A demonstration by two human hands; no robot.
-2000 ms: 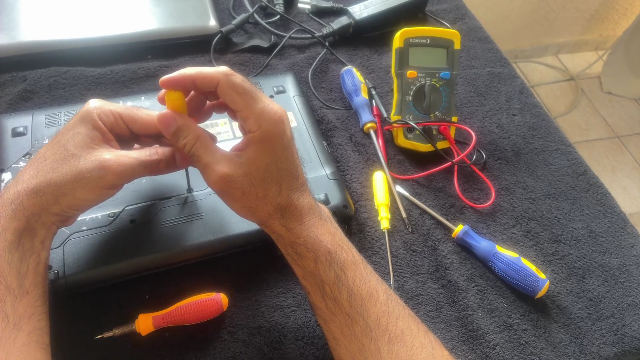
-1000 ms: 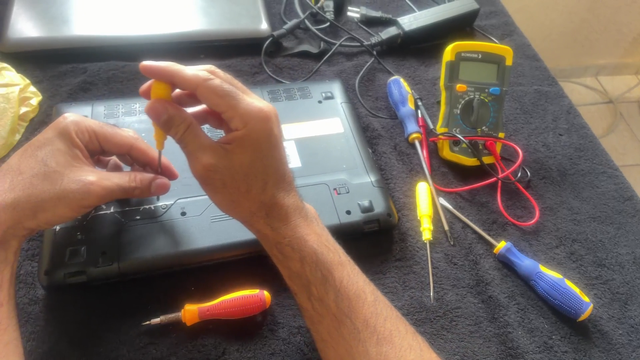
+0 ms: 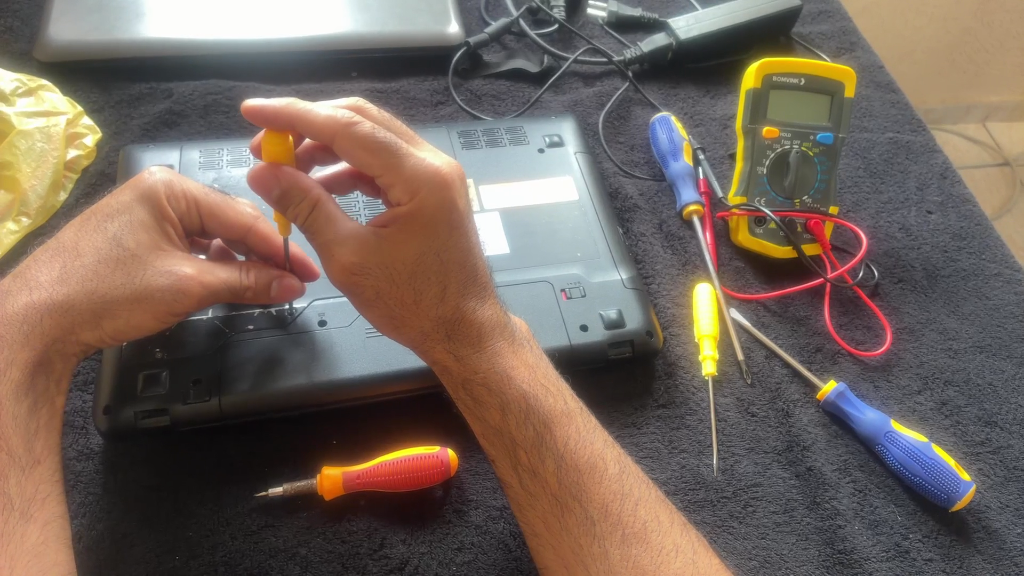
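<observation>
A black laptop (image 3: 448, 336) lies bottom side up on a dark towel. My right hand (image 3: 376, 208) holds the yellow handle of a small screwdriver (image 3: 278, 152) between thumb and fingers. The screwdriver stands upright, its tip at the laptop's underside near a panel edge. My left hand (image 3: 184, 256) pinches the thin shaft low down, thumb and forefinger close to the tip. A red and orange screwdriver (image 3: 400, 470) lies on the towel in front of the laptop. Whether a screw sits under the tip cannot be seen.
Right of the laptop lie a yellow screwdriver (image 3: 706, 328), two blue screwdrivers (image 3: 676, 160) and a yellow multimeter (image 3: 792, 152) with red and black leads. Behind are a black power adapter (image 3: 732, 28) with cables and a silver laptop (image 3: 248, 24). Crumpled yellow material (image 3: 36, 152) lies at the left.
The view has shifted left. Two seconds ago my hands were close together around the screwdriver's handle; now my left fingers are lower, on its shaft. My right hand still holds the handle.
</observation>
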